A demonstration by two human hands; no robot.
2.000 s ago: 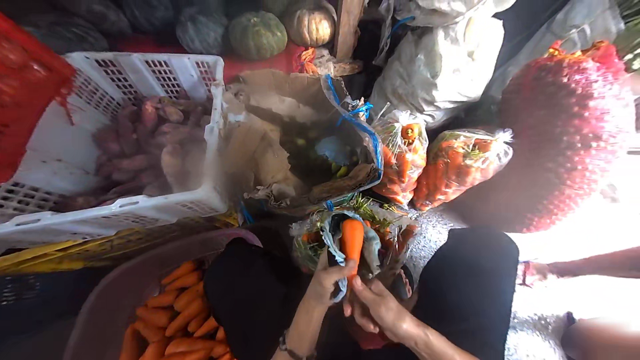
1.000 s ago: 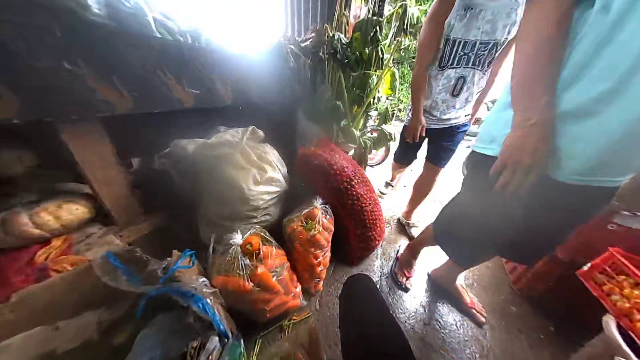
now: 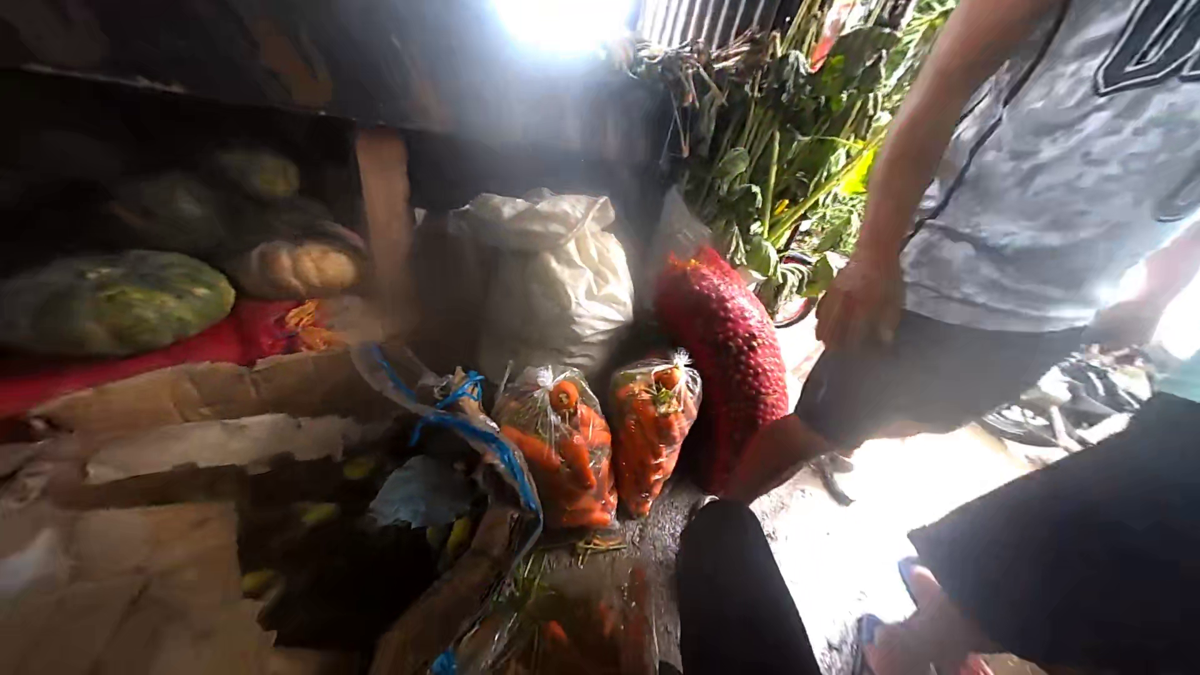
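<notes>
Neither my left hand nor my right hand shows in the head view now. At the centre, two tied clear plastic bags of carrots stand side by side, the wider bag (image 3: 562,450) left of the narrower bag (image 3: 653,431). Below them, near the bottom edge, lies another clear plastic bag (image 3: 591,609) with carrots in it, partly cut off. My dark-clothed knee (image 3: 741,591) is to its right. Left of the bags is a cardboard-lined container with a blue-tied plastic edge (image 3: 497,450), holding some green produce in shadow.
A white sack (image 3: 562,281) and a red mesh sack (image 3: 727,356) stand behind the carrot bags. Squashes (image 3: 122,300) lie at the left beside a wooden post (image 3: 384,216). A person in a grey shirt (image 3: 1059,206) stands at the right, near another person's dark-clothed leg (image 3: 1078,525).
Two seconds ago both my hands were in view at a carrot over an open bag; now they are out of view. The view has swung up and right, then partly back left.
</notes>
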